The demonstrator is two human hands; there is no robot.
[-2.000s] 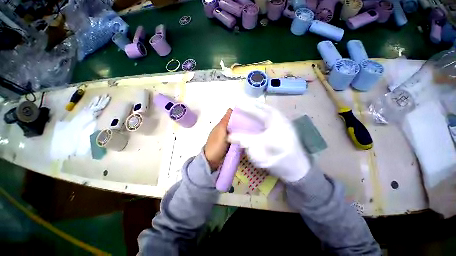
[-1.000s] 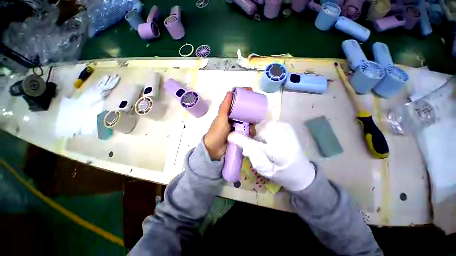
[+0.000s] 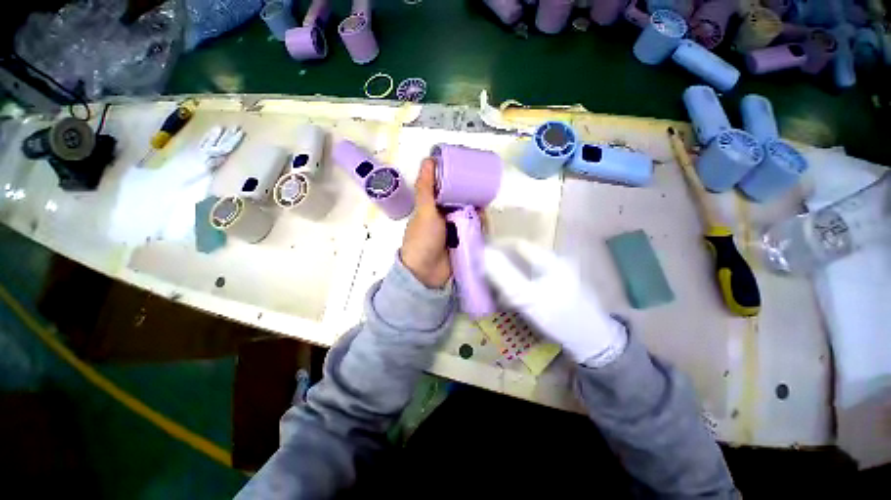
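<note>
A lilac handheld fan [image 3: 469,176] is held upright above the bench, its barrel head at the top and its handle pointing down. My bare left hand [image 3: 426,239] grips it from the left, where head and handle meet; a dark oval window shows on the handle. My white-gloved right hand [image 3: 537,293] is blurred, just right of the handle. Its fingertips are close to the handle; I cannot tell if they touch. A yellowish sheet with rows of pink-red marks [image 3: 520,337] lies below, partly hidden by the right hand.
On the bench [image 3: 283,312], cream fans and a lilac fan stand left. Blue fans [image 3: 611,164] are beyond and right. A grey-green pad [image 3: 640,269], a yellow-black handled tool [image 3: 733,273] and white sheets [image 3: 860,312] lie right. A dark motor-like device [image 3: 73,146] is far left.
The held fan has turned so its dark handle window shows, and its head appears higher. My right hand has moved from the handle's front to its right side. The view has shifted slightly.
</note>
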